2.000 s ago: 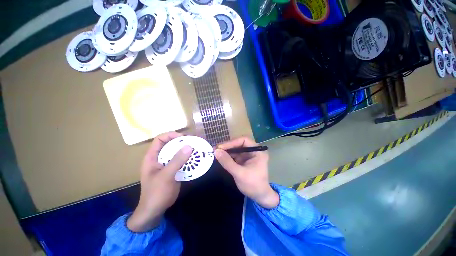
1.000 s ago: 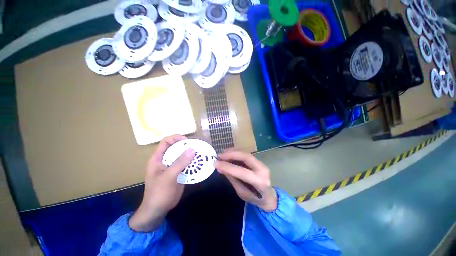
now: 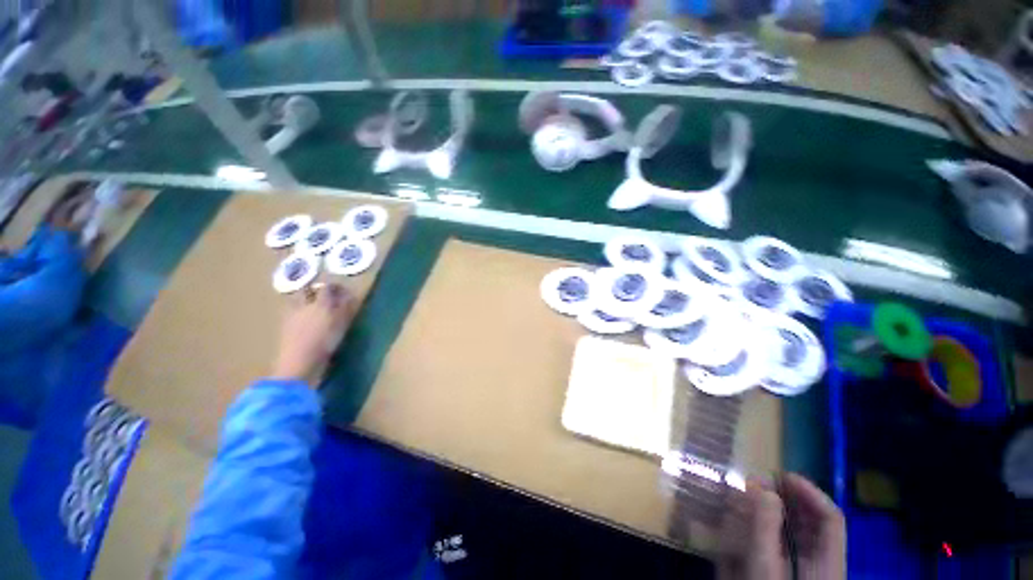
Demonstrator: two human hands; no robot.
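My left hand (image 3: 316, 329) reaches onto the left cardboard board, its blurred fingertips just below the lowest white speaker plate (image 3: 297, 272) of a small group. I cannot tell whether it touches that plate. My right hand (image 3: 787, 527) is at the bottom right, cut off by the edge and blurred, beside the patch strip (image 3: 708, 436). A thin dark tool, seemingly the tweezers (image 3: 792, 549), shows between its fingers. The cream tray (image 3: 620, 394) lies left of the strip. A pile of speaker plates (image 3: 714, 306) lies behind the tray, several overlapping.
The cardboard work board (image 3: 476, 385) lies under tray and strip. A blue bin (image 3: 841, 453) with a green reel (image 3: 902, 330), a tape ring (image 3: 955, 372) and black equipment is at right. White headbands (image 3: 680, 193) stand on the green line behind. Another person's blue sleeve (image 3: 40, 283) is at far left.
The view has swung left and up. My left hand has moved from the front of the board to the left board and no longer shows the plate in its grip. My right hand is apart from it.
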